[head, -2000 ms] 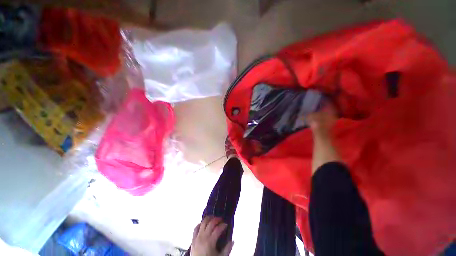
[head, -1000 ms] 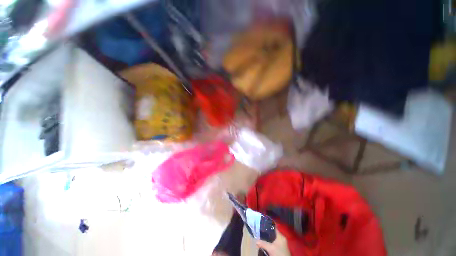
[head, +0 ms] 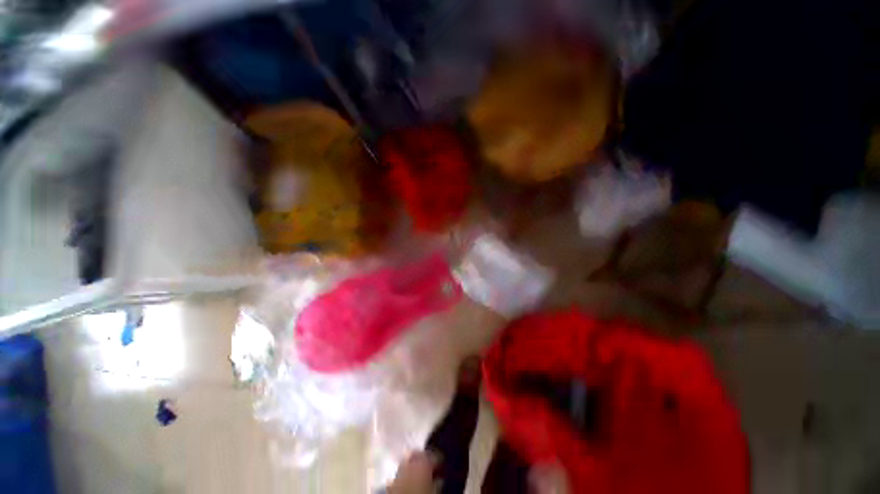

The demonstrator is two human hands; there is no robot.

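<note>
The large red sack [head: 666, 405] stands at the lower right, its dark opening facing up and towards me, with dark contents and a pale streak inside. My left hand [head: 415, 475] is blurred at the bottom edge, left of the sack. My right hand [head: 548, 479] is small, blurred and cut off by the bottom edge, at the sack's near left side. Whether either hand holds anything cannot be told. My dark-clad legs show between the hands.
A pink plastic bag [head: 357, 323] lies left of the sack, with clear plastic [head: 328, 405] around it. A white plastic bag [head: 502, 275], orange-red bag [head: 425, 178], yellow printed bag [head: 309, 198] and round stool [head: 540, 116] are beyond. A white bin [head: 183, 183] is left, dark garments [head: 753, 106] upper right.
The view has swung up from the sack to the wider floor. My right hand was inside the sack, then beside it with a shiny dark packet; that packet is no longer clearly visible.
</note>
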